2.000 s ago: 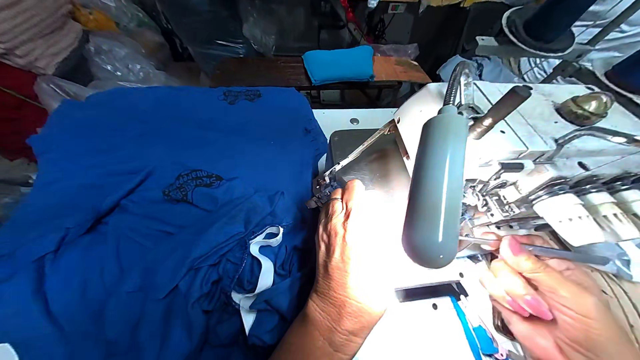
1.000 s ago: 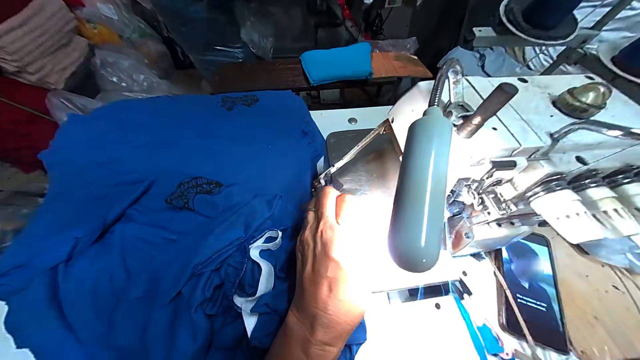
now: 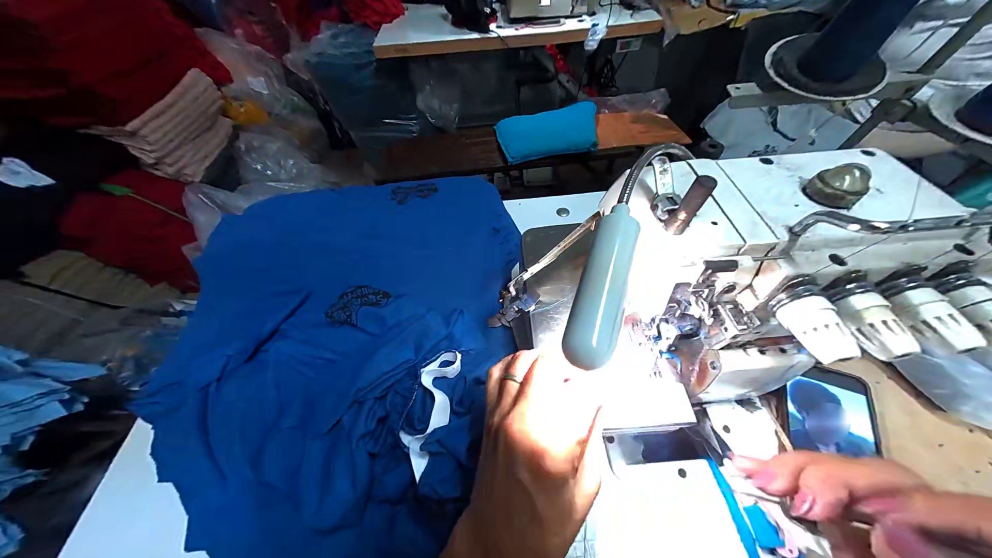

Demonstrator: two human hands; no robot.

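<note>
My left hand (image 3: 542, 442) lies under the grey lamp head (image 3: 601, 291) at the plate of an overlock sewing machine (image 3: 744, 201); glare hides its fingertips, so whether it holds anything is unclear. At the lower right, my right hand (image 3: 845, 496) has its fingers closed on slim metal tweezers (image 3: 714, 446), their tips pointing at the open slot below the machine plate. Blue fabric (image 3: 271, 387) with dark printed motifs spreads to the left, and a strip of white elastic (image 3: 439, 411) lies on it. The metal guide arm (image 3: 554, 252) ends beside the fabric edge.
A smartphone (image 3: 829, 411) lies right of the machine's slot. Thread cones (image 3: 833, 66) stand at the upper right. Behind the table is a wooden bench (image 3: 639, 130) with a turquoise cushion (image 3: 546, 132). Stacked cloth (image 3: 182, 128) and plastic bags are at the left.
My left hand has moved down and away from the metal guide's end. My right hand, out of sight one second ago, is back at the lower right with the tweezers. The view has shifted.
</note>
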